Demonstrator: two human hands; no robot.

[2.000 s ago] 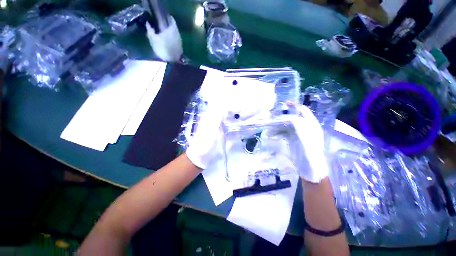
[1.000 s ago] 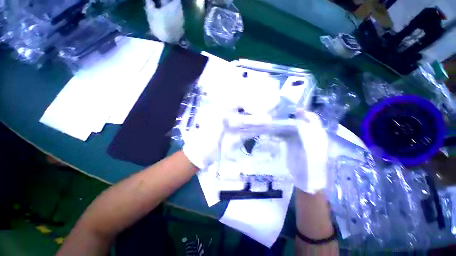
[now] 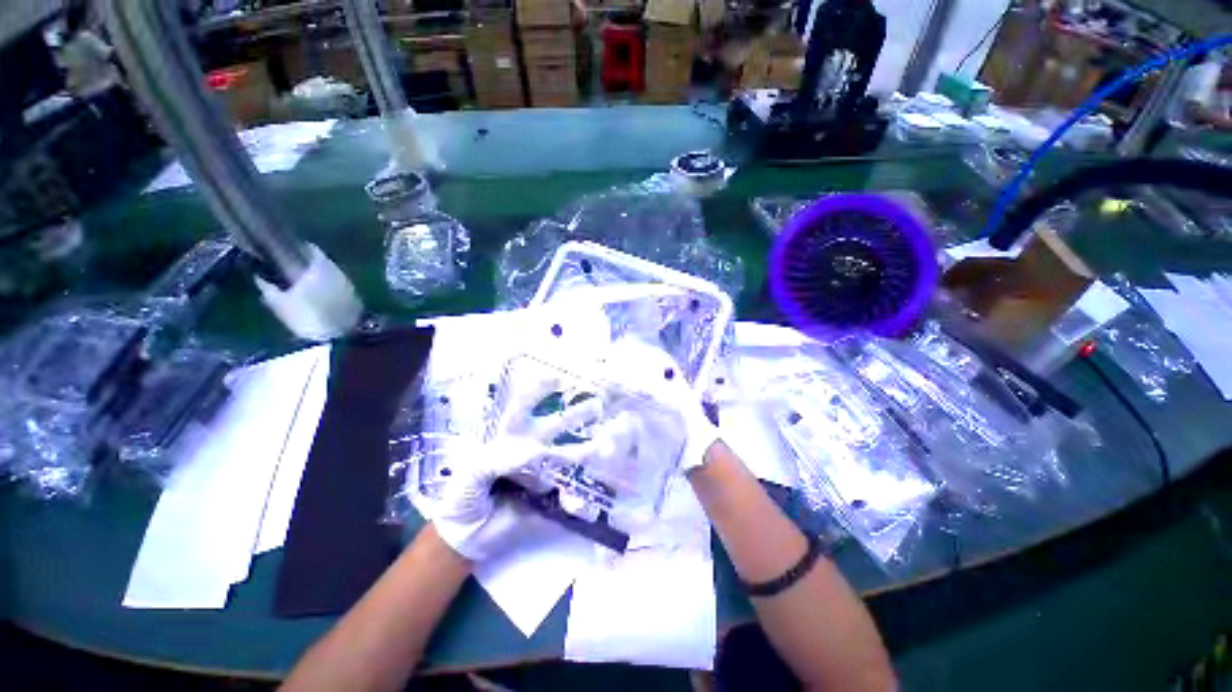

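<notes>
A clear, whitish housing cover point(image 3: 628, 453) is held tilted between my two gloved hands, above white papers. A black trim bar point(image 3: 574, 521) runs along its near edge, beside my left hand. My left hand point(image 3: 466, 503) grips the cover's near left side. My right hand point(image 3: 682, 412) holds its right side; its fingers are partly lost in glare. A white-rimmed housing frame point(image 3: 649, 275) lies just behind the cover. Another clear part with dark dots point(image 3: 439, 419) lies to the left, partly under my left hand.
White papers point(image 3: 216, 500) and a black sheet point(image 3: 354, 473) lie left. Bagged parts point(image 3: 68, 372) are at far left, others point(image 3: 865, 439) at right. A purple-rimmed fan point(image 3: 855, 266), open cardboard box point(image 3: 1013, 291), black hose point(image 3: 1121, 176) and metal post point(image 3: 216, 149) stand behind.
The view has lifted to show the far bench and shelves. The held cover has turned and tilted, its black bar now slanting down to the right. My left hand has moved to the cover's near edge.
</notes>
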